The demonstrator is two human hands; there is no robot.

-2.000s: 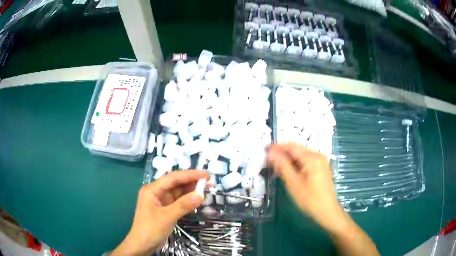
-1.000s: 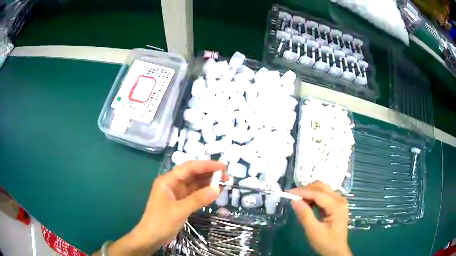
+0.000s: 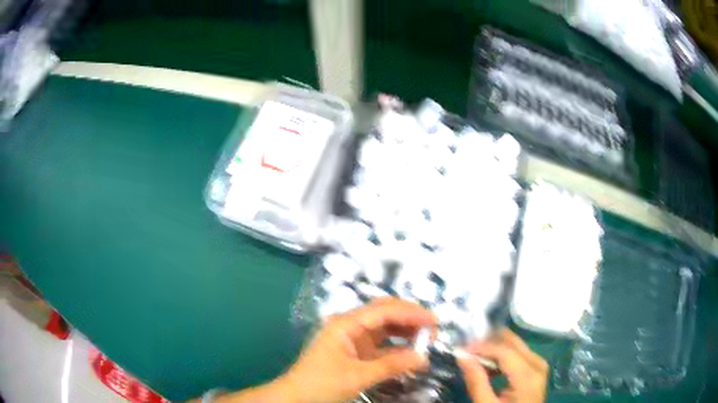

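Note:
The picture is blurred. My left hand (image 3: 366, 342) holds a small white plastic piece (image 3: 423, 340) between thumb and fingertips, low in the view. My right hand (image 3: 504, 366) is close to its right, fingertips pinched on the other end of the metal rod (image 3: 447, 348), which is mostly hidden between the hands. The large tray of white heads (image 3: 441, 212) lies just beyond both hands. Metal rods (image 3: 405, 390) lie below, mostly covered by my hands.
The fittings box (image 3: 557, 260) stands right of the heads, with a clear blister tray (image 3: 642, 315) beyond it. A filled blister tray (image 3: 551, 102) lies at the back right. A lidded plastic box (image 3: 279, 165) is at the left. A white post (image 3: 338, 47) rises behind.
The view has shifted, so the trays and boxes appear further right and lower. Since the last earlier frame, my hands have come closer together. My right hand earlier moved from the fittings side to the rod.

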